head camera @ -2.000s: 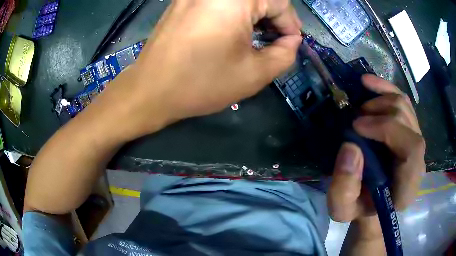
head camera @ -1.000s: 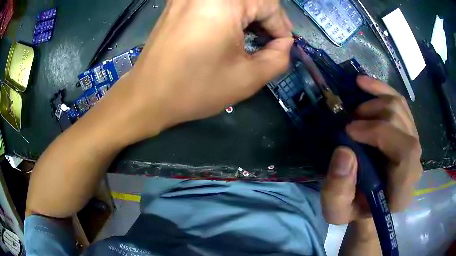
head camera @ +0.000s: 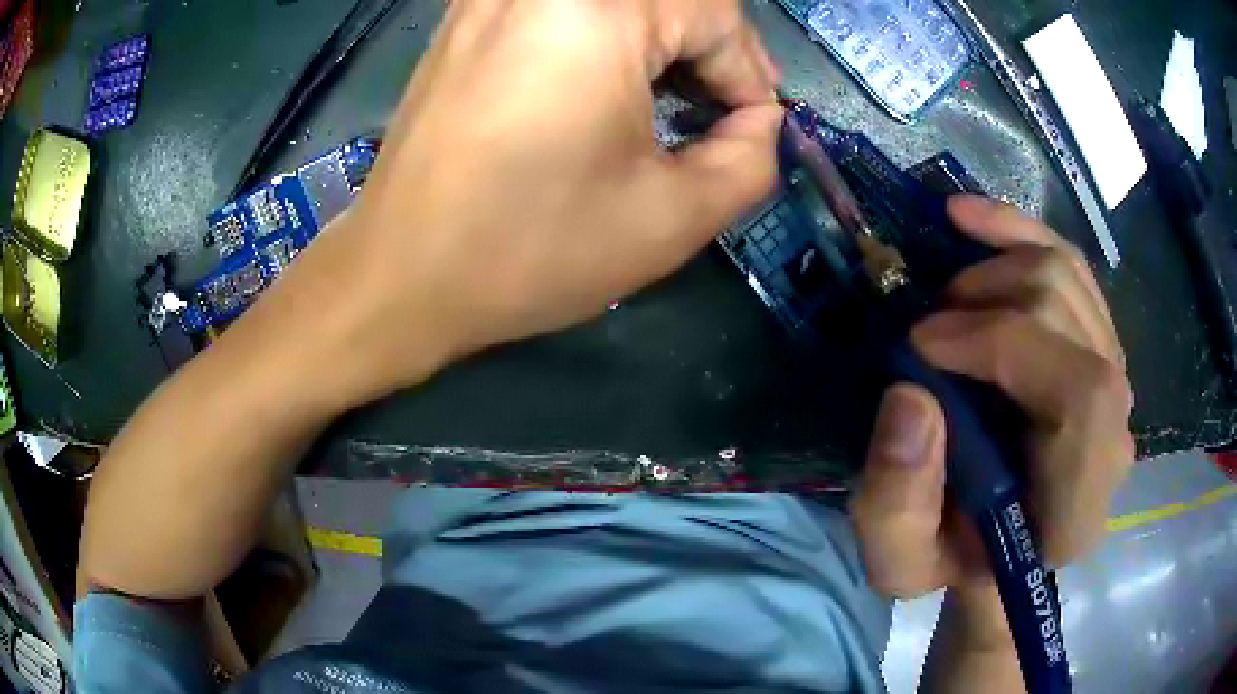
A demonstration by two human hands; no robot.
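My right hand (head camera: 1011,393) is closed around the dark-blue handle of the soldering iron (head camera: 977,461). Its brass collar and thin shaft point up and left to the top of the keypad phone body (head camera: 769,251), which lies tilted on the mat. My left hand (head camera: 583,176) reaches in from the left, bare, with thumb and forefinger pinched together at the iron's tip. What is between these fingertips is too small and hidden to name. My left wrist partly covers a bright blue main board (head camera: 271,224).
On the dark green mat (head camera: 543,393) lie a pale keypad housing (head camera: 889,54), a white strip (head camera: 1083,109), a metal strip (head camera: 1072,156), an open yellow box (head camera: 52,197), a purple keypad (head camera: 120,82), dark tweezers (head camera: 305,109) and small scraps near the front edge.
Both hands, the iron and the items on the right appear slightly further left in the picture. The pinch of my left fingers and my right grip on the iron look the same.
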